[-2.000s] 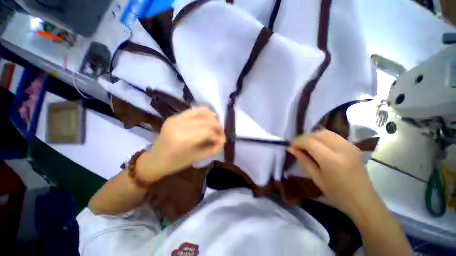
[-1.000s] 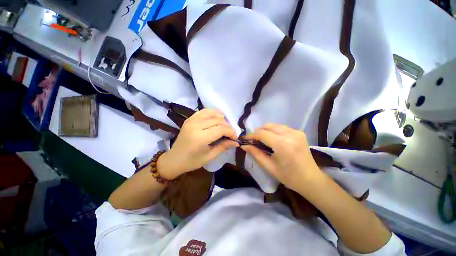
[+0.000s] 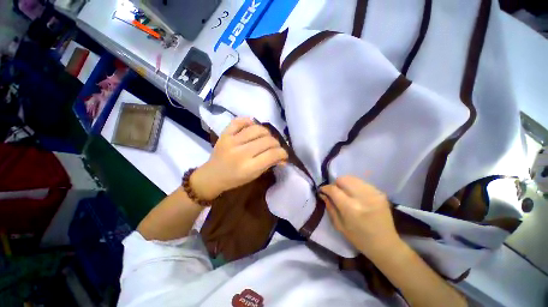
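Observation:
The pale lining panels (image 3: 384,129), crossed by dark brown strips, spread over the machine table and down to my lap. My left hand (image 3: 246,154) pinches the garment's edge at a brown seam strip. My right hand (image 3: 359,211) pinches a dark strip (image 3: 360,123) where it meets the pale edge, a short way right of and below my left hand. Brown shell fabric (image 3: 237,225) hangs below my left hand and shows in folds at the right. The fingertips hide part of the seam.
The white sewing machine head (image 3: 544,162) is cut off at the right edge. A tan shallow tray (image 3: 138,126) lies on the white bench (image 3: 171,165) at left. A blue basket (image 3: 99,90) holds pink pieces. A blue "JACK" label (image 3: 246,24) and a small control box (image 3: 192,71) are at upper left.
My hands came together at the dark strip, then moved slightly apart, my left hand now higher along the edge. The whole view has shifted, with the machine head further right.

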